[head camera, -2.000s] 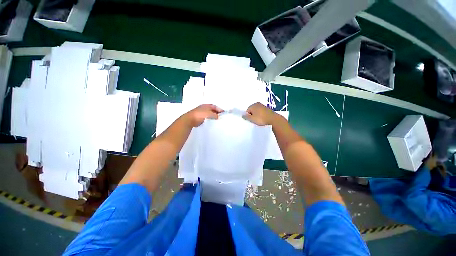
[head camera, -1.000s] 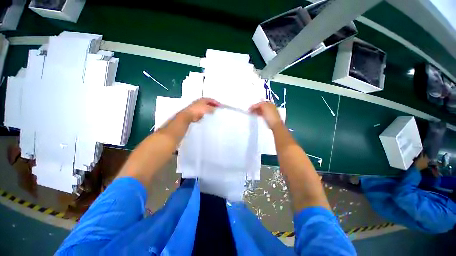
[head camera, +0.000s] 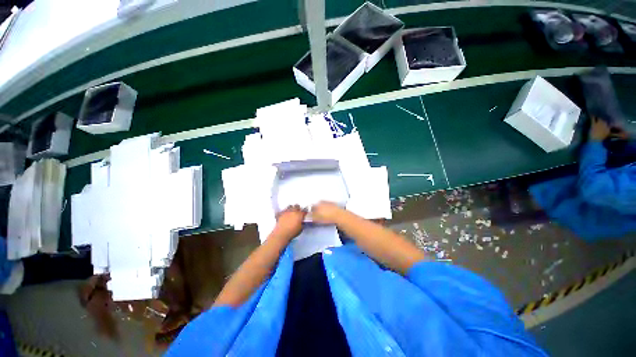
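Observation:
A white box being formed (head camera: 311, 185) lies on the working stack of blanks (head camera: 245, 199) right in front of me. Its far wall and side walls stand up around a recessed centre. My left hand (head camera: 291, 218) and my right hand (head camera: 325, 213) are close together at its near edge. The fingers of both hands grip that near wall. The fingertips are small and partly blurred, so the exact grip on the flap is hidden.
A reserve stack of blanks (head camera: 132, 209) lies to the left, with bundled card (head camera: 38, 206) beyond it. Boxes with dark contents (head camera: 429, 56) stand on the far green strip behind a metal upright (head camera: 317, 56). An empty box (head camera: 544, 115) and a coworker's blue sleeve (head camera: 605, 171) are at right.
The flat-looking white sheet between my hands now shows raised walls. Both hands have moved from its far edge to its near edge. The view has turned, showing more at left.

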